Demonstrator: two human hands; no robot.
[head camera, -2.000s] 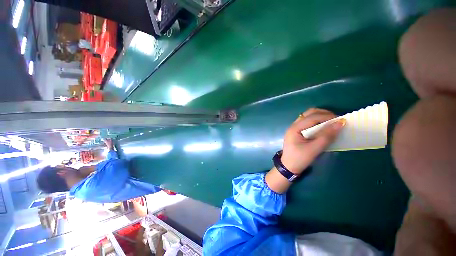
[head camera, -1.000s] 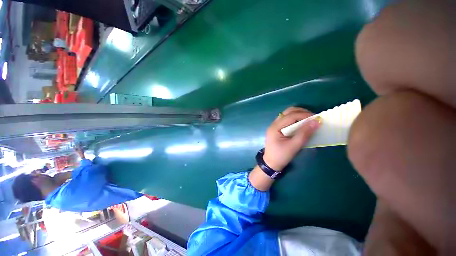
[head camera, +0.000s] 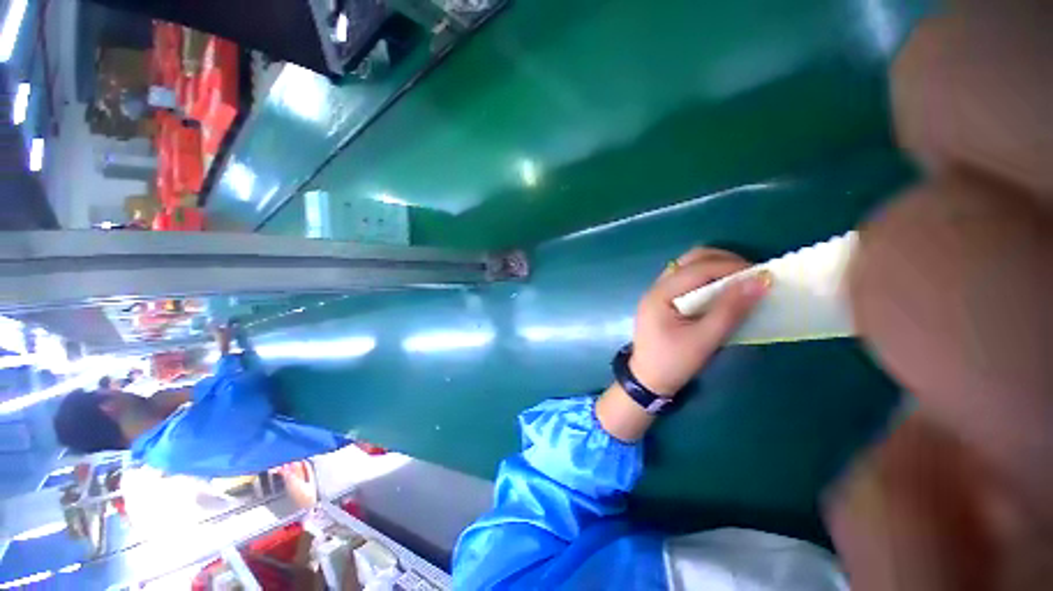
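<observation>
The picture is turned sideways, with the ceiling lights at its left. My left hand (head camera: 693, 318), with a dark wristband and blue sleeve, comes in from the bottom edge. It grips a thin stack of cream label sheets (head camera: 803, 294) with a stepped edge, thumb on the near face, above the dark-green belt (head camera: 439, 398). Large, blurred fingers, apparently my right hand (head camera: 970, 277), fill the right side close to the lens. They cover the far end of the sheets; whether they grip them is hidden.
A grey post (head camera: 231, 268) crosses the left half. Pale green boxes (head camera: 358, 217) lie on the belt beyond it. A person in blue (head camera: 225, 427) stands at the left. Red trays (head camera: 179, 150) are at upper left, and a rack with cartons (head camera: 329, 554) at the bottom.
Pale green boxes have come into view beyond the post and moved right in the picture. The large fingers now cover more of the sheets' end. My left hand keeps its hold.
</observation>
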